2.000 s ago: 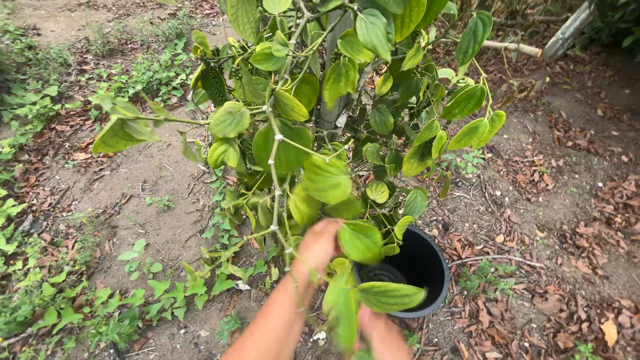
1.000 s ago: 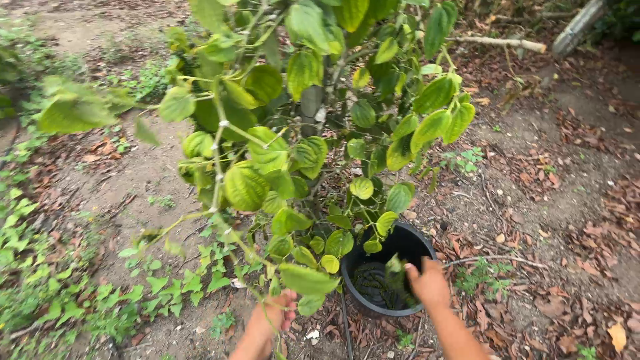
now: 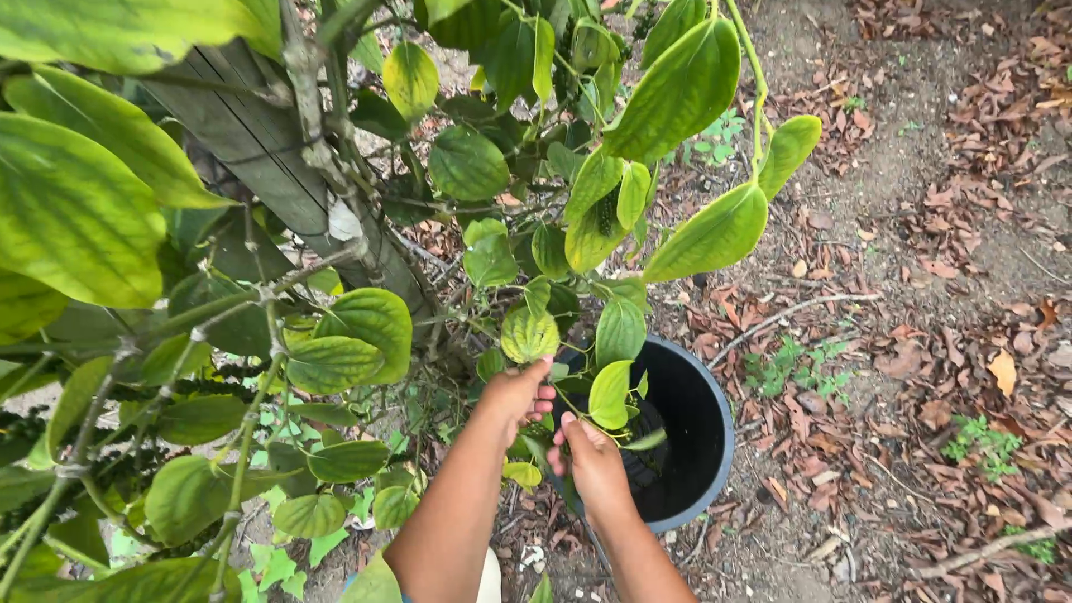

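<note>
A leafy pepper vine (image 3: 360,360) climbs a post (image 3: 251,142) at the left and upper middle. My left hand (image 3: 515,398) pinches part of the vine just below a yellow-green leaf (image 3: 530,333). Close beside it, my right hand (image 3: 590,456) has its thumb and fingers together on a thin stem under another bright leaf (image 3: 610,394). Both hands are at the left side of a round black plastic bucket (image 3: 720,419), whose dark bottom partly shows. Dark green pepper spikes (image 3: 607,213) hang among the leaves. What lies inside the bucket is hard to make out.
Dry brown leaves (image 3: 955,226) and small green weeds (image 3: 791,368) cover soil at the right. A thin fallen stick (image 3: 796,314) reaches toward the bucket's rim. Large leaves (image 3: 75,201) hang close to the camera at the left.
My right hand has moved from over the bucket, where it held green matter, to the vine beside my left hand. The view has come closer to the plant.
</note>
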